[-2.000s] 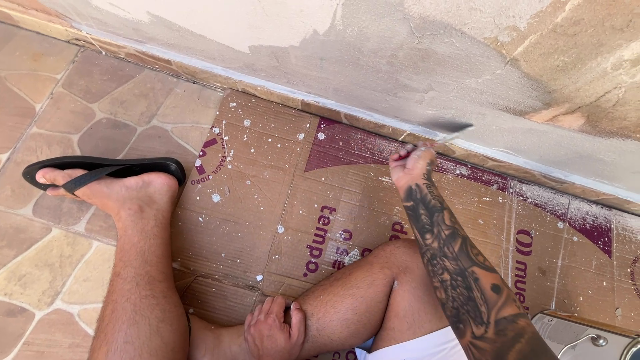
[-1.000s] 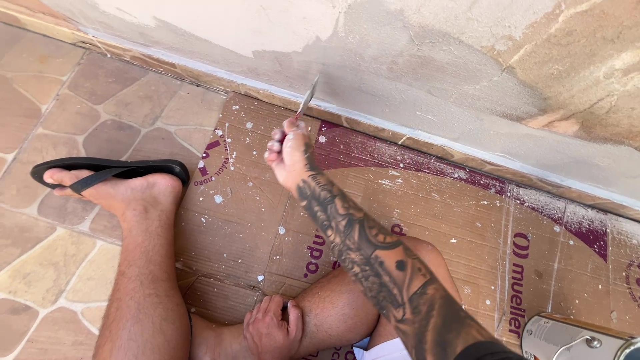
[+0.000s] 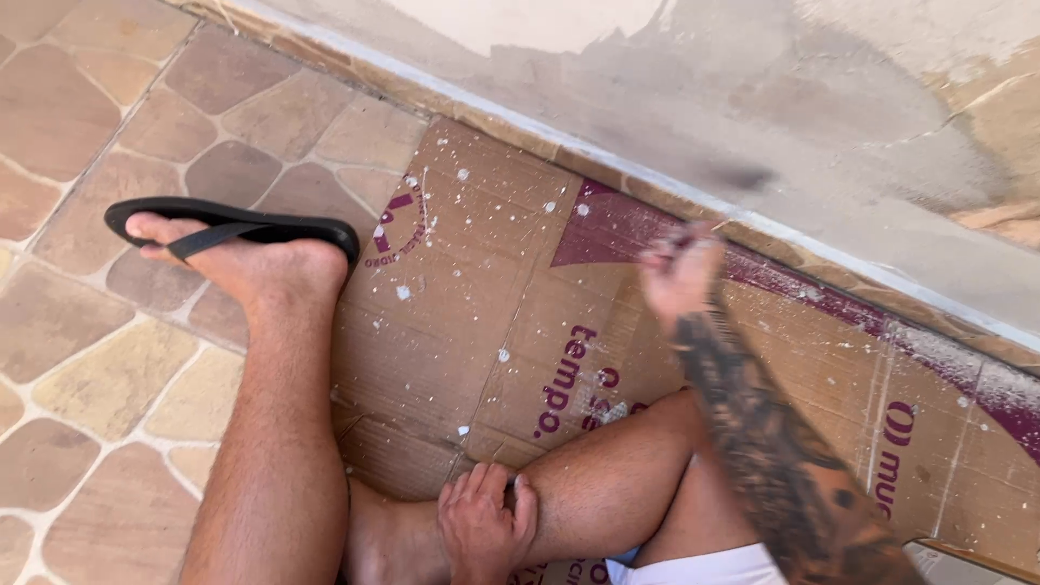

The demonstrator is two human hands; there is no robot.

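My right hand (image 3: 682, 264) is raised over the purple-printed edge of the cardboard, closed around a small flat-bladed tool. Motion blurs both, and the tool's dark blade (image 3: 743, 175) shows only as a smear in front of the wall's lower part. The wall (image 3: 666, 97) carries grey and whitish patches of plaster or filler. My left hand (image 3: 487, 520) rests on my bent lower leg, thumb apart from the fingers. A small dark thing shows between thumb and fingers; what it is I cannot tell.
Flattened cardboard (image 3: 439, 325), spotted with white, covers the floor along the stone-coloured base trim (image 3: 569, 158). Stone-patterned floor tiles (image 3: 106, 390) lie at left, under my foot in a black flip-flop (image 3: 301, 231). Part of a metal can (image 3: 959, 565) shows at the lower right.
My right hand with the tool has moved right along the wall's base since one second ago, back near its place of two seconds ago. My left hand has stayed on the leg.
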